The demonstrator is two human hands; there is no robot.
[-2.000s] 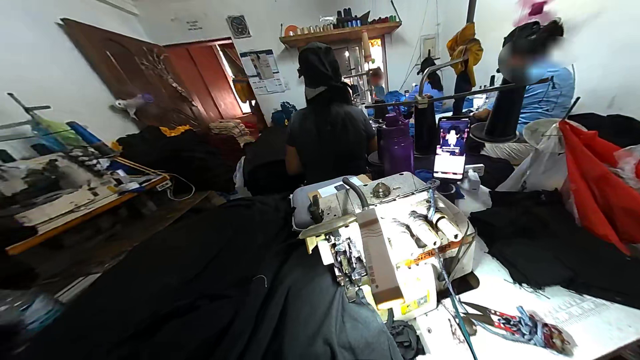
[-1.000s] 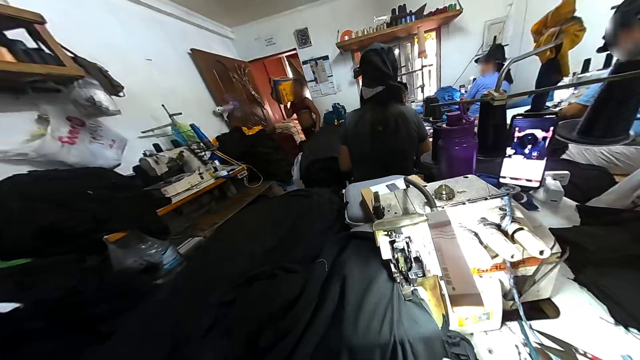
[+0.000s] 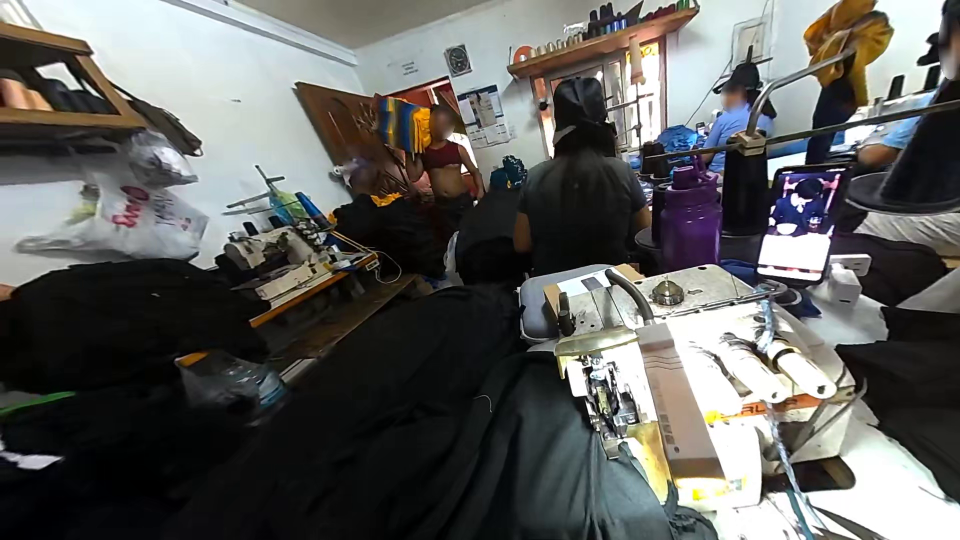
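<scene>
Neither my left hand nor my right hand shows in the head view. An overlock sewing machine [image 3: 720, 375] with a white body stands right of the middle, its needle and looper area [image 3: 611, 397] exposed at the left end. Black fabric [image 3: 450, 420] lies heaped along the machine's left side and fills the lower middle. White tension knobs [image 3: 757, 371] with bluish thread are on the machine's front. Behind the machine are a purple bottle [image 3: 690, 225] and a lit smartphone [image 3: 802, 221] propped upright beside a white plug adapter [image 3: 844, 285].
A person in dark clothes [image 3: 581, 195] sits ahead, back turned. Another person [image 3: 446, 161] stands by the doorway with striped cloth. At left are another sewing machine [image 3: 285, 259], a black fabric pile [image 3: 135, 315] and a hanging plastic bag [image 3: 142, 214]. Thread cones [image 3: 746, 187] stand behind the machine.
The view has swung left. The person by the doorway shows from one second ago on, and now has striped cloth raised at the shoulder.
</scene>
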